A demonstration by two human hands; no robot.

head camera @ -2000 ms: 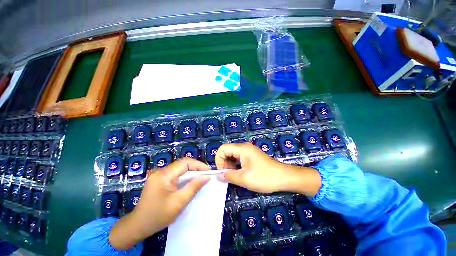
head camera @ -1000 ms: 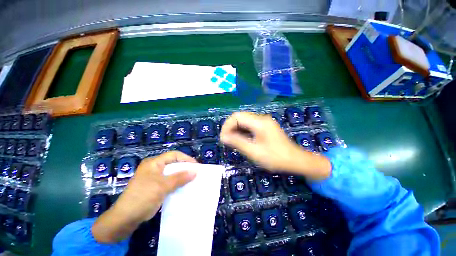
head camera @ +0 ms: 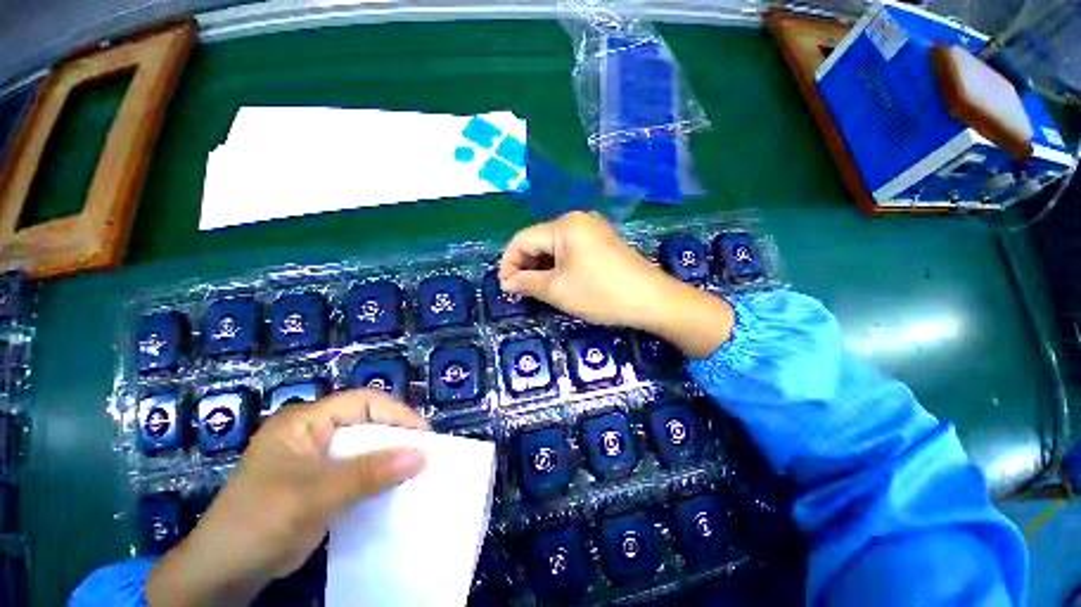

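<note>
My left hand (head camera: 302, 480) holds a white backing sheet (head camera: 409, 516) by its top edge, thumb on top, over the lower middle of the tray. My right hand (head camera: 575, 270) is above the back row, thumb and forefinger pinched together at a dark unit (head camera: 507, 296). Whether a small piece is between those fingertips cannot be seen. Rows of dark rounded-square units with pale round marks (head camera: 455, 372) sit in a clear blister tray (head camera: 759, 237). My left hand, the sheet and my right sleeve hide several units.
White spare sheets (head camera: 332, 160) with blue film pieces (head camera: 496, 172) lie behind the tray. Beside them is a clear bag with blue contents (head camera: 640, 119). A wooden frame (head camera: 136, 148) is at far left, a blue bench device (head camera: 907, 113) at back right. Another tray shows at the left edge.
My right hand has left the white sheet's top edge and moved back to the tray's back row. My left hand still holds the sheet. The view has shifted, so the bench objects appear further left and higher.
</note>
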